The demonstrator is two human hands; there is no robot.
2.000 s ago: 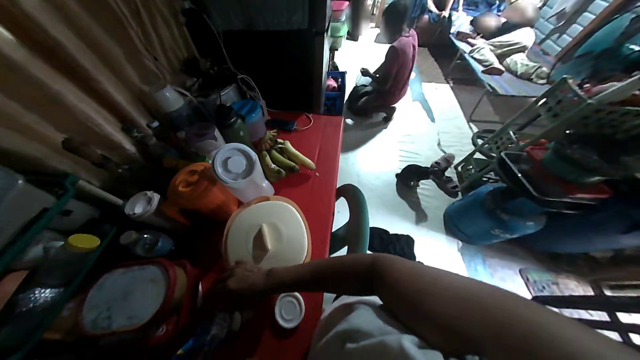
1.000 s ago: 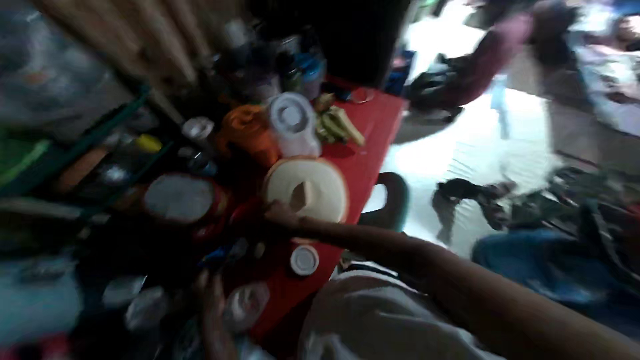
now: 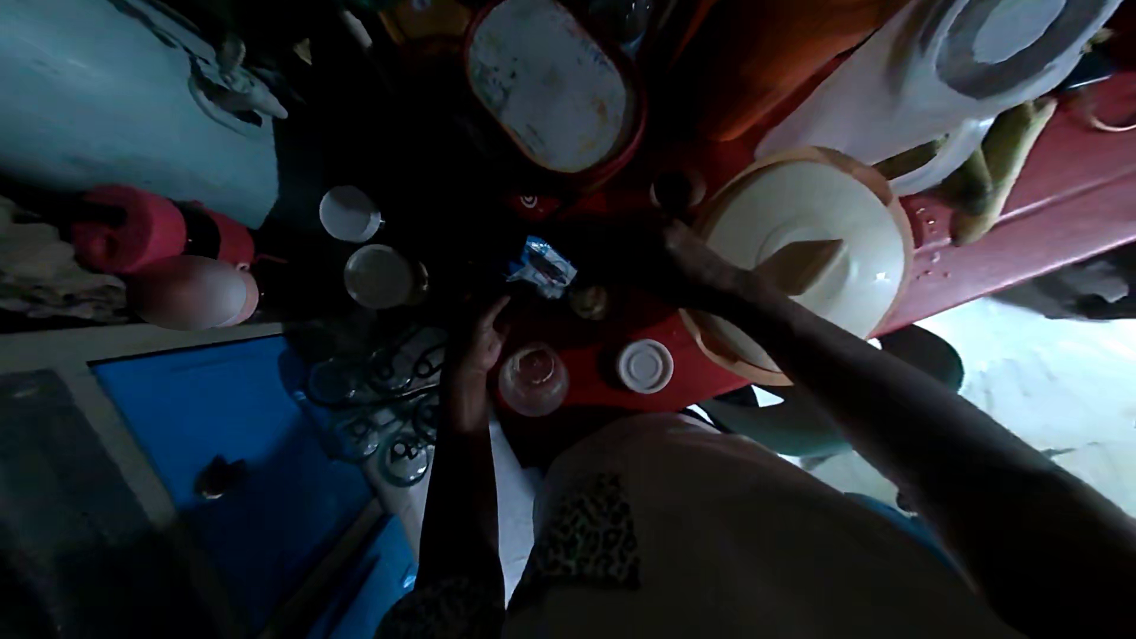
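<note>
My left hand (image 3: 484,342) is at the table's left side, near an uncovered clear plastic container (image 3: 533,379); shadow hides whether its fingers hold anything. My right hand (image 3: 697,253) reaches to the left edge of a round tub with a cream lid (image 3: 856,231); its fingertips lie in deep shadow beside a small dark round item (image 3: 677,189). Between the hands lie a blue and white packet (image 3: 544,266) and a small brownish item (image 3: 588,302). A round white lid (image 3: 645,366) rests on the red table (image 3: 710,377) near my body.
An orange pitcher (image 3: 772,53), a white lidded pitcher (image 3: 896,80) and bananas (image 3: 1003,173) stand beyond the tub. An oblong container with a whitish lid (image 3: 550,84) is at the back. Glass jars (image 3: 405,457) sit lower left; a green chair (image 3: 781,430) touches the right side.
The view has swung left and nearer the table. My left hand, not plainly seen two seconds ago, is now beside the clear container. My right hand stays by the cream-lidded tub.
</note>
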